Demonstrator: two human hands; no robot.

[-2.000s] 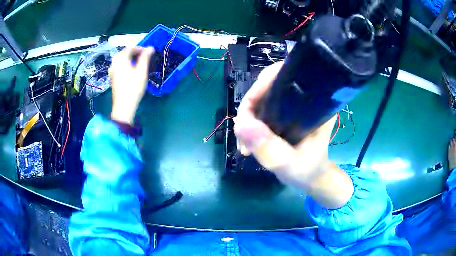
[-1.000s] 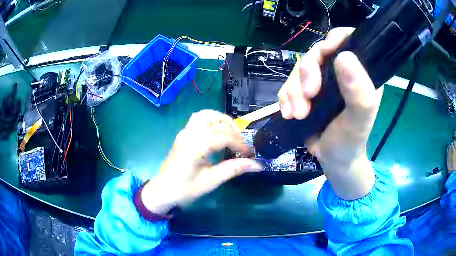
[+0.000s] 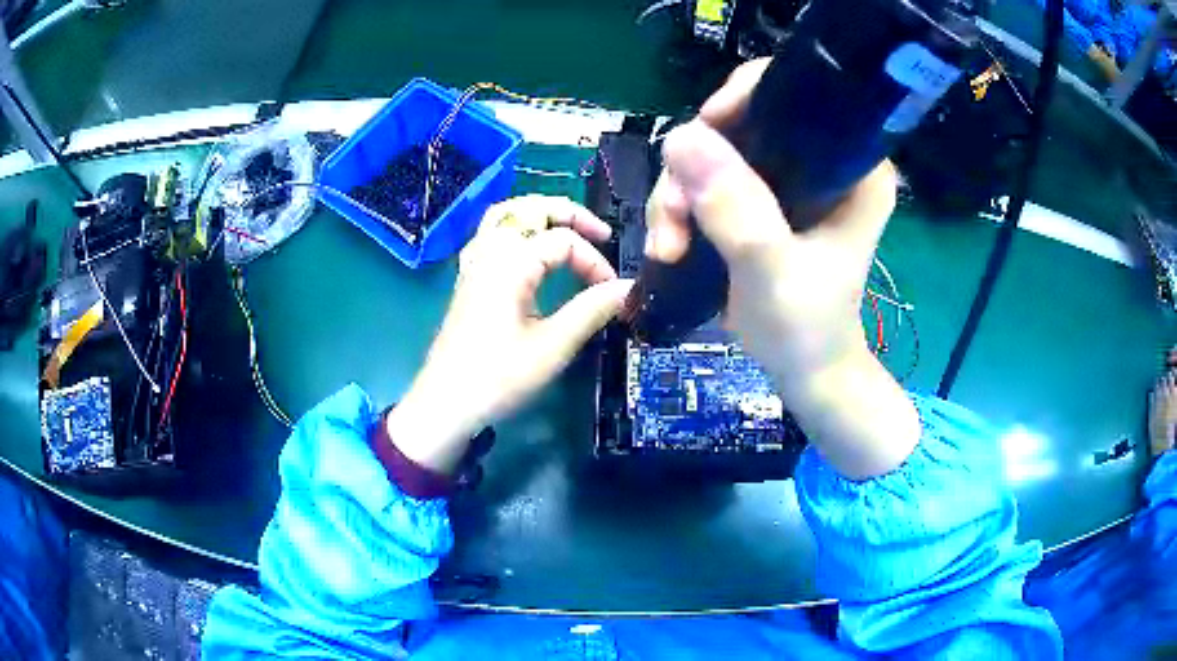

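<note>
My right hand grips the electric screwdriver, a thick black cylinder with a pale blue label. It is tilted, its lower end over the upper left corner of a blue-white speckled main board. The board lies in the near part of a black device chassis. My left hand has thumb and index fingertips close together beside the screwdriver's lower end, at the chassis's left side. Whether they hold a screw cannot be told. A small yellowish spot shows at its curled fingers. The screwdriver's tip is hidden.
A blue bin of dark screws stands behind my left hand. A clear round bag or coil is left of it. A neighbouring unit with board and orange ribbon lies far left. A black power cord crosses at right. Another person's hand shows at the right edge.
My left hand went from the screw bin to the chassis, then slightly up and right. The screwdriver swung right, then back left and more upright. The board in the chassis is now more exposed.
</note>
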